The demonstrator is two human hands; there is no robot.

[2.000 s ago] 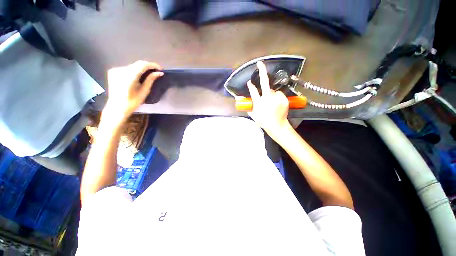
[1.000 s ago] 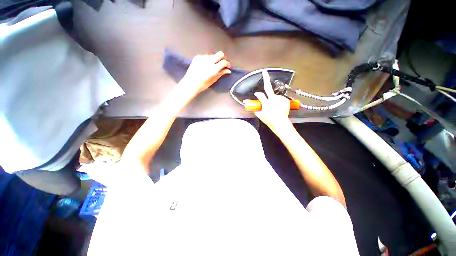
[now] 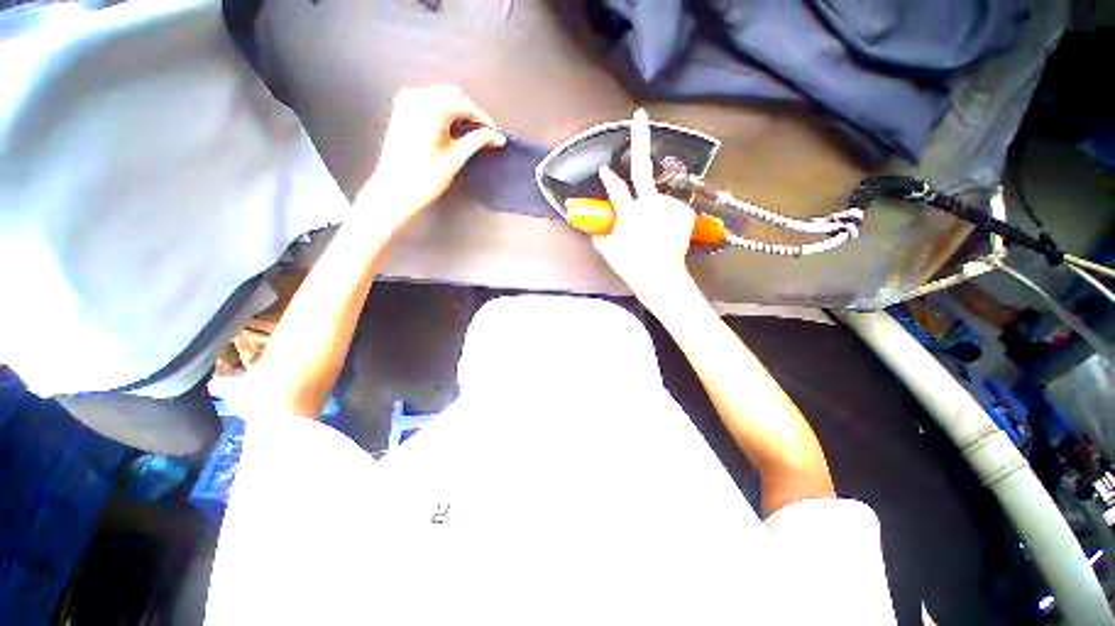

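Observation:
A small dark navy-grey cut piece (image 3: pixel 516 177) lies flat on the ironing cover (image 3: pixel 459 251). My left hand (image 3: pixel 430 147) pinches its far left edge between thumb and fingers. My right hand (image 3: pixel 651 226) is closed around the orange handle (image 3: pixel 592 218) of the steam iron (image 3: pixel 587 165), with the index finger stretched over the top. The iron's pointed tip faces left and its soleplate rests on the right part of the piece, hiding that end.
A pile of dark pieces (image 3: pixel 807 61) lies across the far side. Pale panels (image 3: pixel 147 208) drape at the left. The iron's ribbed hoses (image 3: pixel 783 226) run right to a black cord. A pale pipe (image 3: pixel 966 416) stands at the lower right, and blue crates are at the lower left.
My left hand has moved left along the piece from near the iron and now pinches its edge. The iron has shifted slightly left and away from me.

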